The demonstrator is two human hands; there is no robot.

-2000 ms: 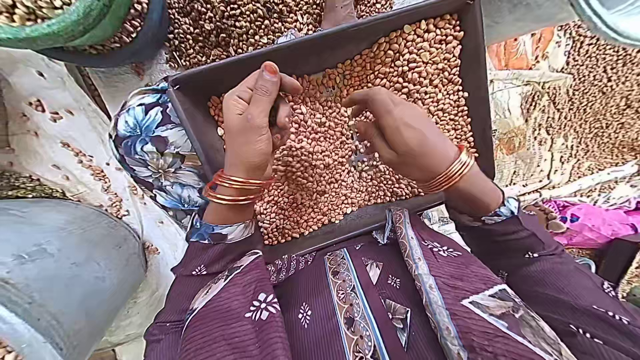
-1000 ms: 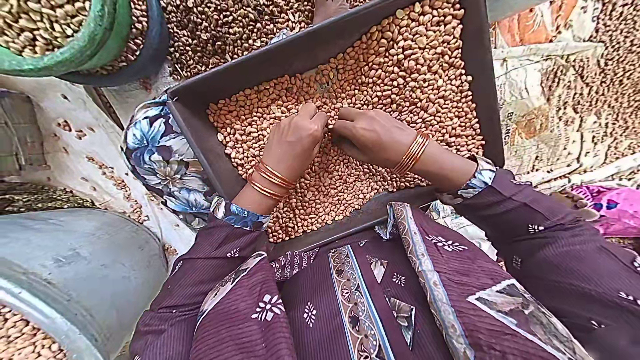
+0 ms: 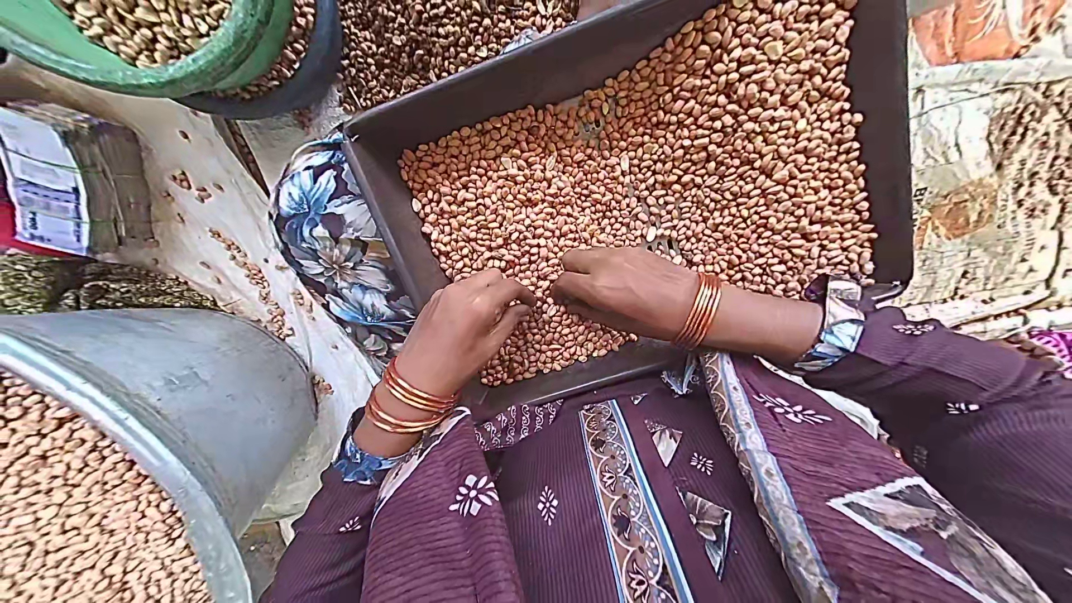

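Note:
A dark rectangular tray (image 3: 389, 209) lies across my lap, spread with reddish-brown nuts or beans (image 3: 712, 142). Over the near left part of the tray is my left hand (image 3: 477, 322), its fingertips bent down at the pile. My right hand (image 3: 632, 289) is close beside it, fingers curled down onto the same pile, with a narrow gap between the two hands. The fingertips of both are partly hidden, so whether they pinch any nuts cannot be told. Bangles circle both wrists. A little of the tray's bottom shows through the nuts.
A grey metal container (image 3: 226, 394) of similar nuts stands at the lower left. At the upper left are a green tub (image 3: 251, 50) of paler nuts and a dark-rimmed container behind it. Scattered nuts lie on the pale sheet (image 3: 226, 201). Floral cloth (image 3: 335, 243) borders the tray.
Two seconds ago my hands were raised and farther apart over the tray; they came down together to the nuts. Since the last earlier frame both have shifted toward the tray's near edge.

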